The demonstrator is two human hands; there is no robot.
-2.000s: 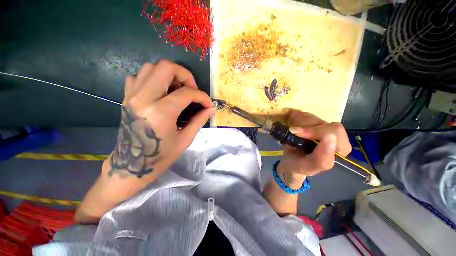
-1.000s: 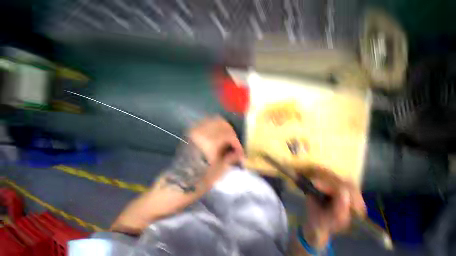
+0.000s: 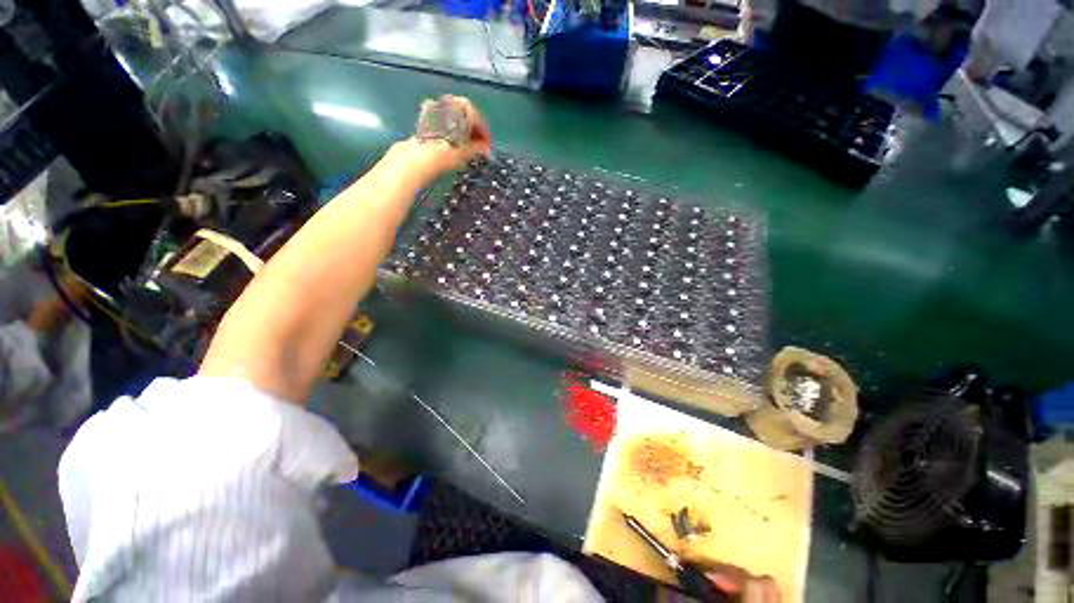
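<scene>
My left hand (image 3: 453,124) reaches to the far left corner of the blister tray (image 3: 589,259), which bears rows of small silver and dark parts. Its fingertips are too small to show whether they hold anything. My right hand (image 3: 748,585), cut off by the bottom edge, holds the soldering iron (image 3: 665,551). The iron's tip is over the pale scorched board (image 3: 766,507), left of a dark leaf-shaped scrap (image 3: 683,523). Solder wire (image 3: 469,448) runs across the green bench.
Red slivers (image 3: 589,412) lie left of the board. A tan tub (image 3: 813,397) with silvery bits stands between tray and black fan (image 3: 925,465). A dark tray (image 3: 777,106), a blue bin (image 3: 583,47) and parts of other people are at the back. Cables and equipment are at left.
The view has swung up over the bench. My left hand has left the iron tip area and moved forward to the tray. My right hand still holds the iron, now low over the board.
</scene>
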